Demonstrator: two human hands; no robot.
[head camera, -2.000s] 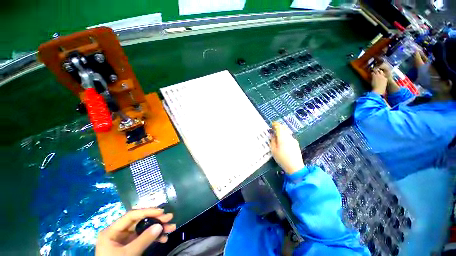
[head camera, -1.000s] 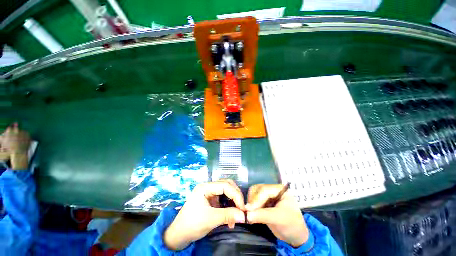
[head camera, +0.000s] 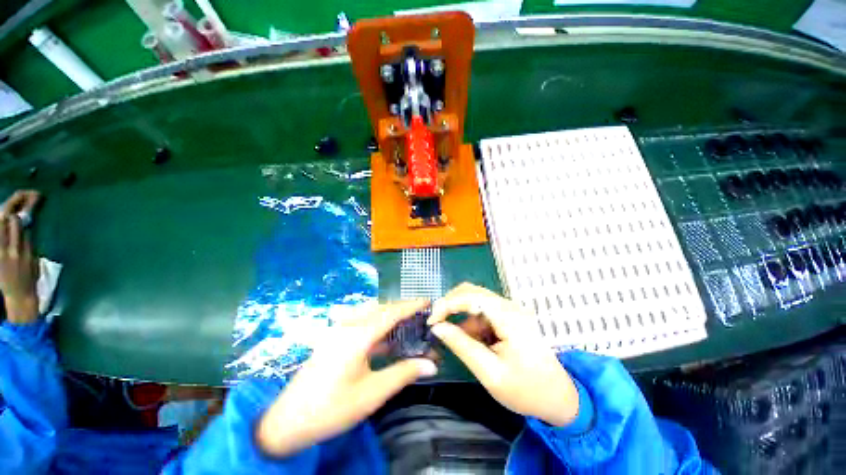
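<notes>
My left hand (head camera: 339, 376) is at the bench's front edge, its fingers around a small black housing (head camera: 410, 336). My right hand (head camera: 506, 357) meets it from the right, thumb and fingertips at the housing. A dark slim thing, perhaps tweezers, shows blurred within my right hand. A pale gridded strip (head camera: 421, 271) lies just beyond my hands. Behind it stands the orange-brown toggle press (head camera: 385, 218) with its red handle (head camera: 421, 162) hanging down over the black nest (head camera: 428, 210).
White board with rows of slots (head camera: 589, 237) right of the press; clear blister tray with black parts (head camera: 710, 199) beyond it. More trays lie low right. Shiny blue film (head camera: 311, 264) is left. A neighbour's hand (head camera: 17, 260) and white cloth (head camera: 49, 283) are far left.
The view first swung left, bringing the press to the middle. My right hand came from the white board to my left hand. Both hands have since moved slightly up, nearer the gridded strip.
</notes>
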